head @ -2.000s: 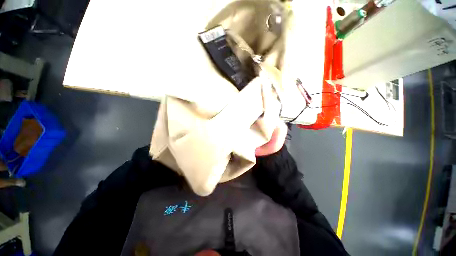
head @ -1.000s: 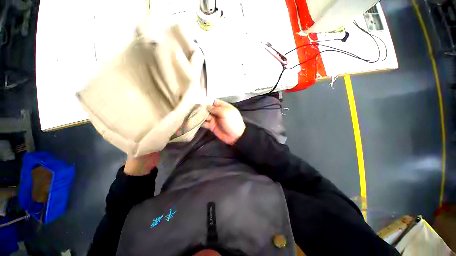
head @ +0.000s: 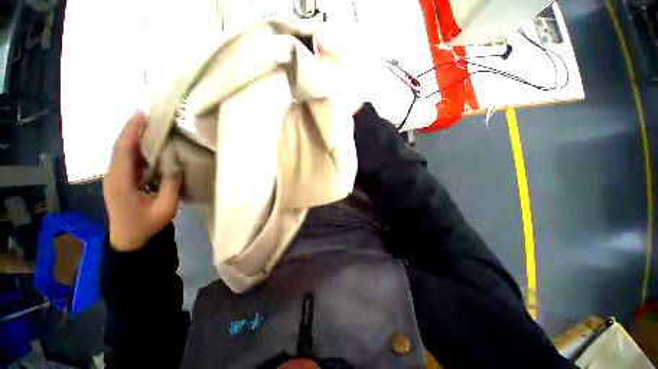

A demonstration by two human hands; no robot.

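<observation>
The large soft beige bag [head: 249, 137] is bunched up over the front edge of the white table and above my lap. Its folds are partly blurred. My left hand [head: 144, 191] grips the bag's left edge between thumb and fingers. A small patch with dark marks shows inside the bag near its left side. My right forearm reaches up behind the bag's right side; only a small bit of my right hand may show at the sleeve end, washed out, so its grip is hidden.
The white table [head: 101, 86] has red tape [head: 451, 79] at right, with thin black cords and a small reddish tool [head: 402, 76] beside it. A blue crate [head: 49, 263] stands on the floor at left. A yellow line [head: 523, 209] runs along the floor at right.
The bag has shifted right and been turned and opened up. My left hand has come out from beneath it to its left edge. My right hand has moved up behind the bag.
</observation>
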